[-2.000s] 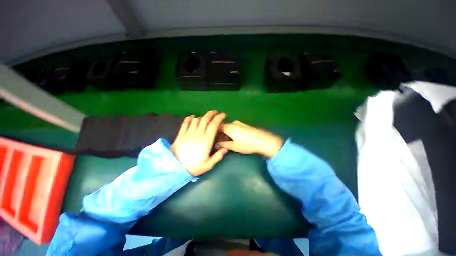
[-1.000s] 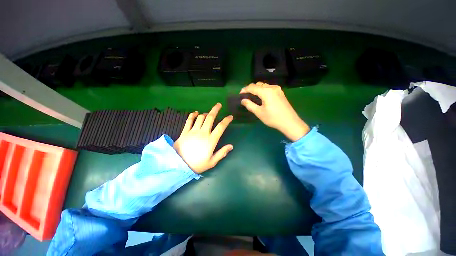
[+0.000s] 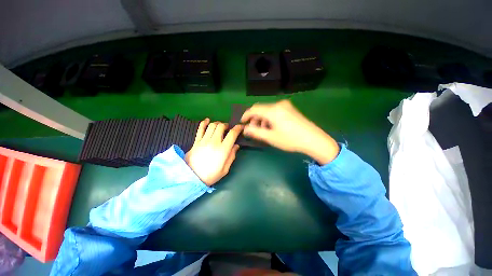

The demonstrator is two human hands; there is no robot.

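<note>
A row of thin black inserts [image 3: 129, 141] stands on edge on the green ledge, ribbed, from the pale post to my left hand. My left hand [image 3: 212, 153] lies over the row's right end, fingers slightly spread. My right hand [image 3: 280, 128] is just right of it, blurred, with fingers curled at a dark insert [image 3: 238, 113] that shows partly beside the fingertips. Whether the right fingers grip it cannot be told. Black box bases [image 3: 263, 73] with dark openings and black boxes with small gold lettering [image 3: 302, 70] stand in pairs on the belt behind.
The bright green belt [image 3: 334, 108] runs behind the ledge. A red-orange compartment tray [image 3: 67, 197] is at left beside a pale post [image 3: 46, 105]. Crumpled white wrapping [image 3: 426, 188] and a black sheet [image 3: 483, 178] lie at right. A grey panel [image 3: 323, 16] stands behind.
The boxes on the belt have shifted left. My right hand went out toward the belt over a dark insert, then came back beside my left hand. My left fingers have drawn closer together.
</note>
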